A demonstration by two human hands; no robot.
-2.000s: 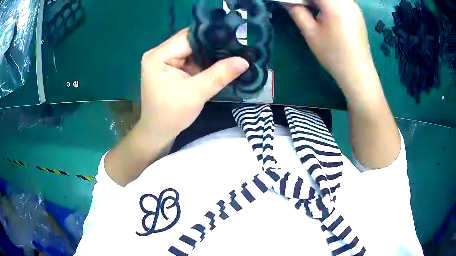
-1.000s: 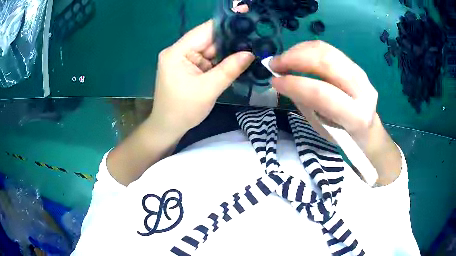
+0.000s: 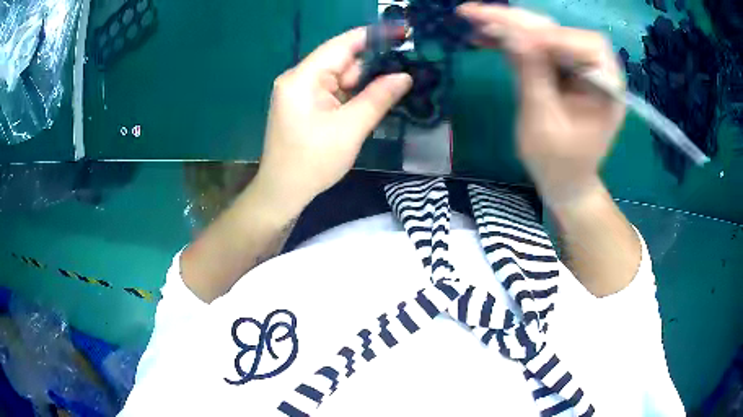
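My left hand (image 3: 326, 114) pinches the black moulded rubber sheet (image 3: 422, 98) between thumb and fingers, just above the bench near its front edge. My right hand (image 3: 562, 89) is blurred, to the right of the sheet. It holds a slim pale trimming tool (image 3: 664, 126), whose end sticks out behind the hand to the right. The right fingertips are at dark parts at the top; whether they touch them I cannot tell. A small pale square (image 3: 427, 148) lies at the bench edge below the sheet.
Black scrap pieces (image 3: 680, 89) are heaped at right. A flat black web with holes (image 3: 124, 31) lies at upper left. A clear bag (image 3: 32, 73) is at far left beside a pale strip (image 3: 79, 81). Tiny pale rings (image 3: 130, 130) lie left of my left hand.
My right hand has moved up and right, away from the sheet's lower part, and the tool now points out to the right. The sheet looks smaller or differently angled; my left hand still holds it.
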